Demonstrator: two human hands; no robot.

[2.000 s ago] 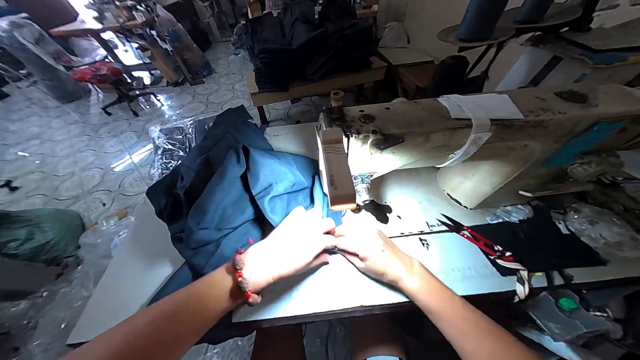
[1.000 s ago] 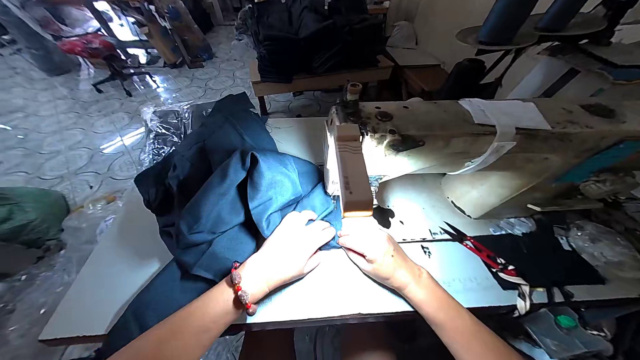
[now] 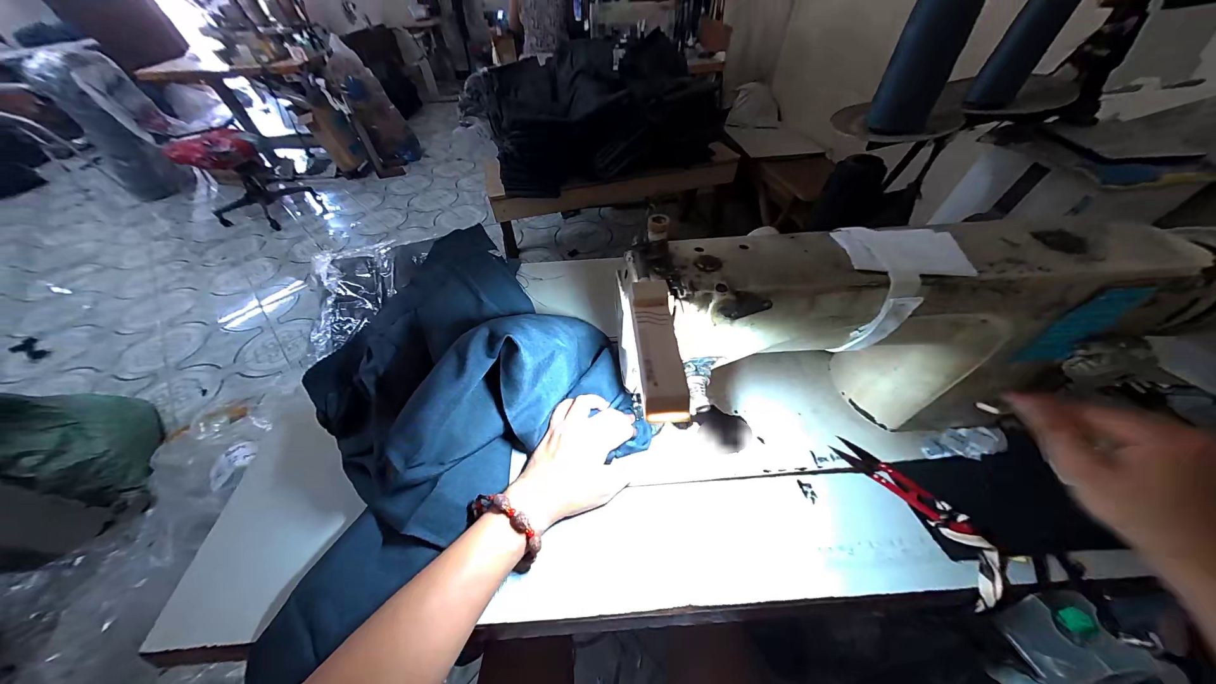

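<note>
A dark blue fabric garment (image 3: 437, 408) lies bunched on the white sewing table (image 3: 731, 560), left of the head of an industrial sewing machine (image 3: 788, 294). My left hand (image 3: 579, 456), with a beaded bracelet at the wrist, grips the garment's edge close to the needle area, which the head cover partly hides. My right hand (image 3: 1111, 465) is blurred, off the fabric, above the table's right side near the machine's base; whether it holds anything is not clear. Red-handled thread snips (image 3: 912, 494) lie between the two hands, partly on a black cloth (image 3: 1026, 503).
Thread cones (image 3: 921, 76) stand behind the machine at the right. A bench (image 3: 617, 185) beyond the table bears piled dark garments (image 3: 598, 114). Plastic wrapping (image 3: 351, 294) lies past the table's left end. A clear container with a green cap (image 3: 1073, 622) sits below the table's right edge.
My right hand has left the fabric beside the needle and moved far to the right, past the snips. My left hand remains on the garment by the machine head.
</note>
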